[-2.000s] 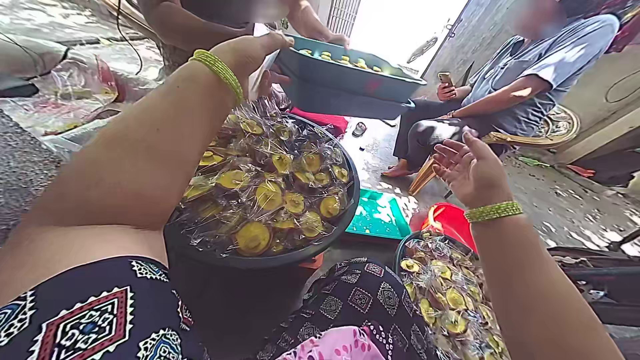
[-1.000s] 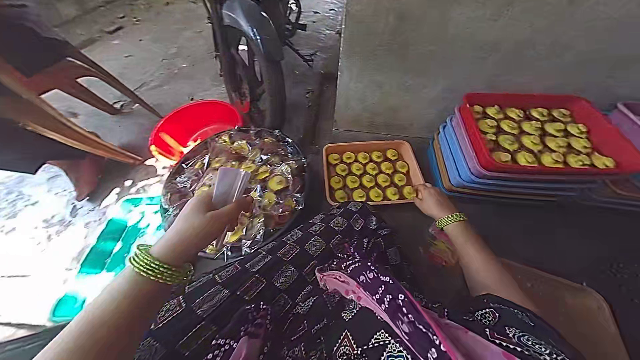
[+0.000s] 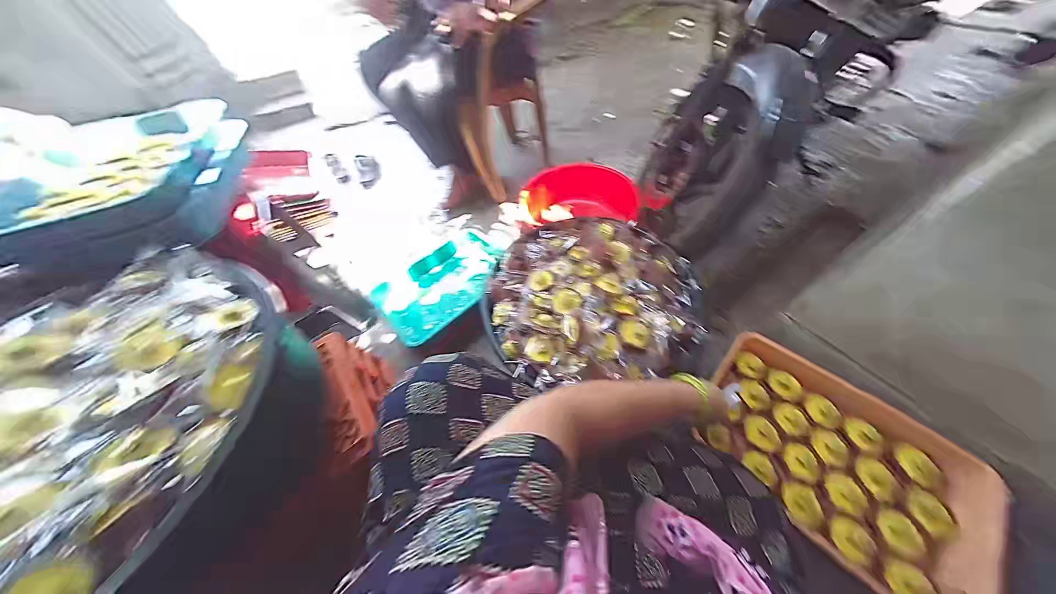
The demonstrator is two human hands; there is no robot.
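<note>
My left hand (image 3: 723, 406), blurred and partly hidden beyond its bangled wrist, is at the left rim of an orange tray (image 3: 982, 503). A small whitish thing shows beside it; its grip is unclear. Rows of round yellow sweets (image 3: 846, 492) sit in the tray. My right hand is out of view. Ahead of my lap, a round tub (image 3: 492, 330) holds a heap of yellow-topped pieces in clear wrappers (image 3: 566, 301). A larger dark tub (image 3: 289, 412) at the left holds similar wrapped pieces (image 3: 148, 346).
Blue trays (image 3: 186, 198) bearing yellow pieces stand at the upper left. A green tray (image 3: 445, 285) and a red basin (image 3: 590, 190) lie near the round tub. An orange crate (image 3: 351, 388) stands between the tubs. Beyond are a seated person (image 3: 421, 91) and a motorcycle wheel (image 3: 701, 173).
The view has swung left since one second ago. My left hand has moved from over the round tub to the orange tray's rim. My right hand, on that tray's rim then, has left view.
</note>
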